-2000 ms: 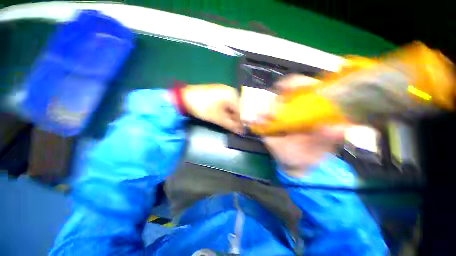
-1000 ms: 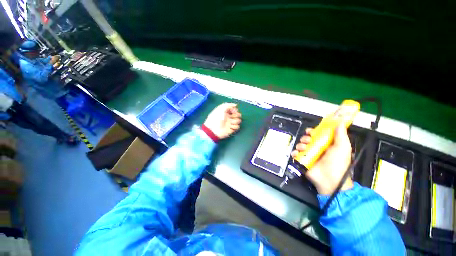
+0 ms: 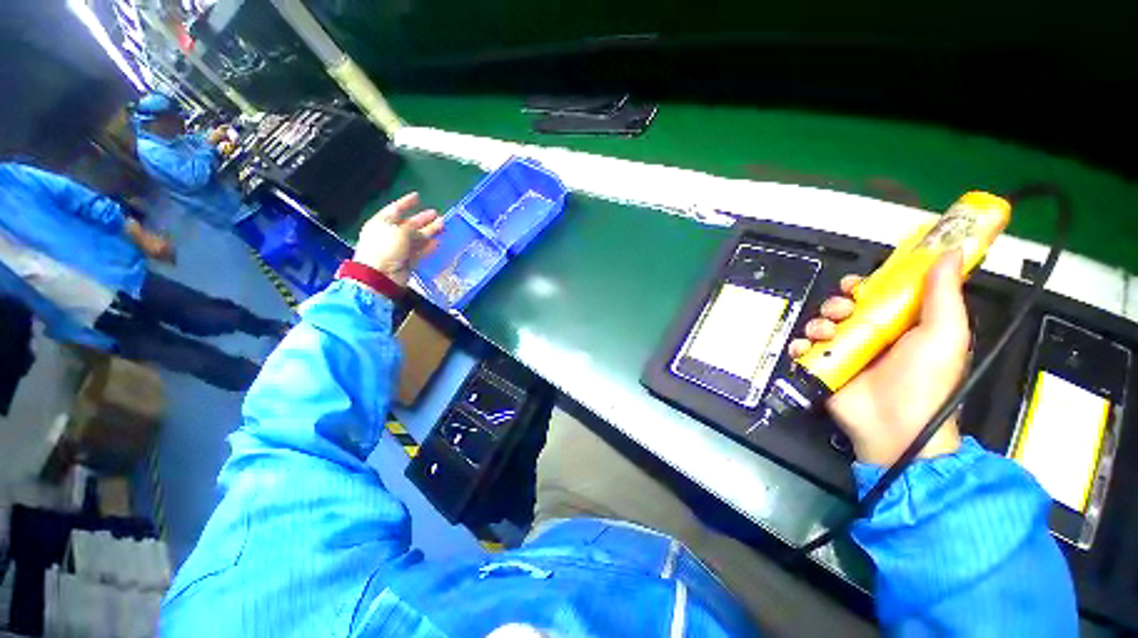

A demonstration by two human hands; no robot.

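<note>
My right hand grips the yellow electric screwdriver, its tip pointing down-left beside a smartphone assembly in the black phone tray. Another smartphone assembly lies in the tray to the right, partly beyond the black cord. My left hand is raised at the near left edge of the blue screw bin, fingers apart, with nothing visible in it. Small screws lie in the bin's nearer compartment.
Dark flat pieces lie on the green surface behind the white edge strip. A black tray is low at left, near a cardboard box. Two people in blue are at far left. Stacked dark trays stand up the bench.
My left hand has moved left, from the bench right of the bin to the bin's left edge. The view has shifted, showing more floor at left. The screwdriver stays in my right hand.
</note>
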